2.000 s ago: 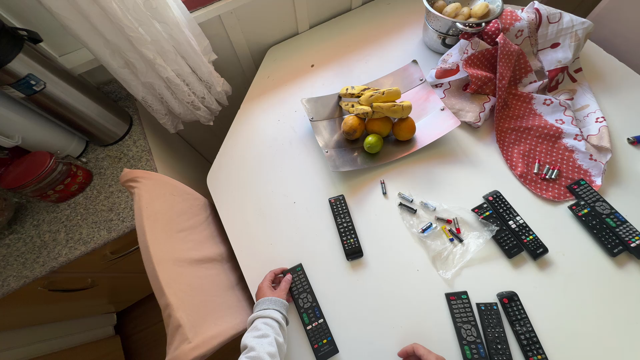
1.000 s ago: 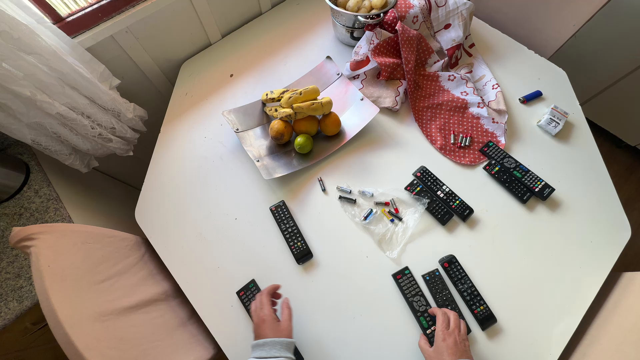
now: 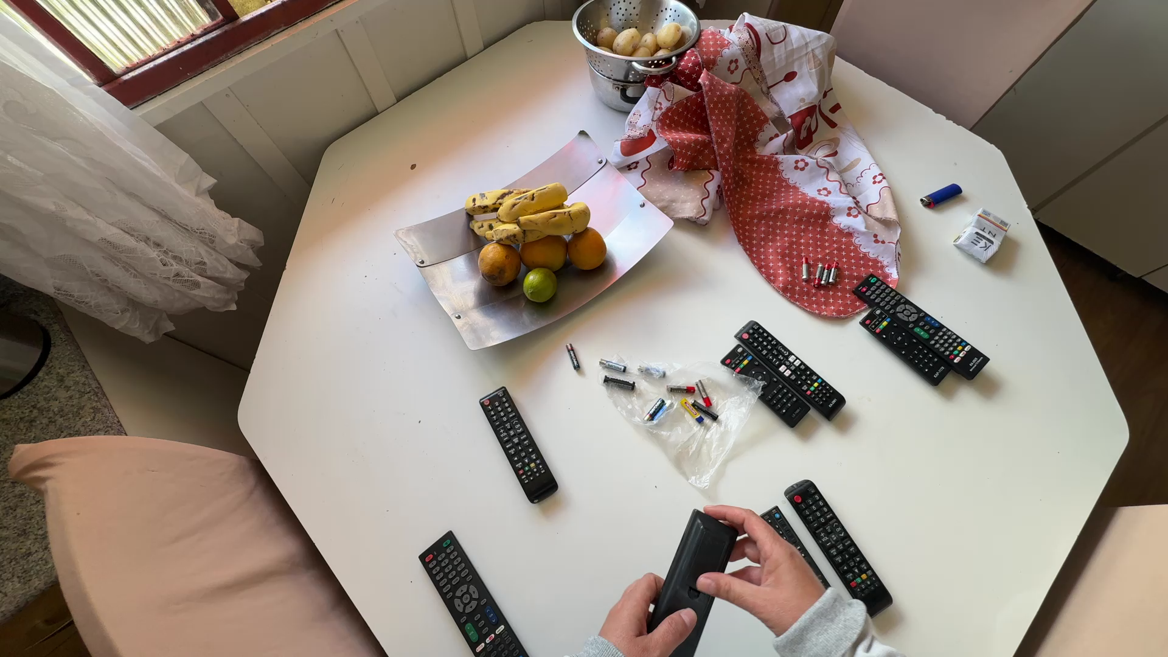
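Both my left hand (image 3: 646, 620) and my right hand (image 3: 768, 568) hold a black remote control (image 3: 695, 566) with its back side up, near the front of the white table. The right thumb rests on the back of it. Beside my right hand lie a partly covered remote (image 3: 792, 538) and a larger remote (image 3: 838, 547), both face up. Another remote (image 3: 470, 598) lies to the left of my hands, and one more (image 3: 518, 444) is farther up. Beyond the hands, several loose batteries (image 3: 657, 409) lie on and around a clear plastic bag (image 3: 698, 456).
Two pairs of remotes (image 3: 790, 370) (image 3: 922, 327) lie at the right. Batteries (image 3: 826, 274) rest on a red and white cloth (image 3: 748, 182). Behind stand a metal fruit tray (image 3: 438, 260) and a colander (image 3: 636, 66) of potatoes. A blue lighter (image 3: 941, 195) and a small box (image 3: 983, 235) lie at the far right.
My left hand has let go of the left remote and moved right. My right hand was on a remote in the front group; one remote from there is now held in both hands, turned over.
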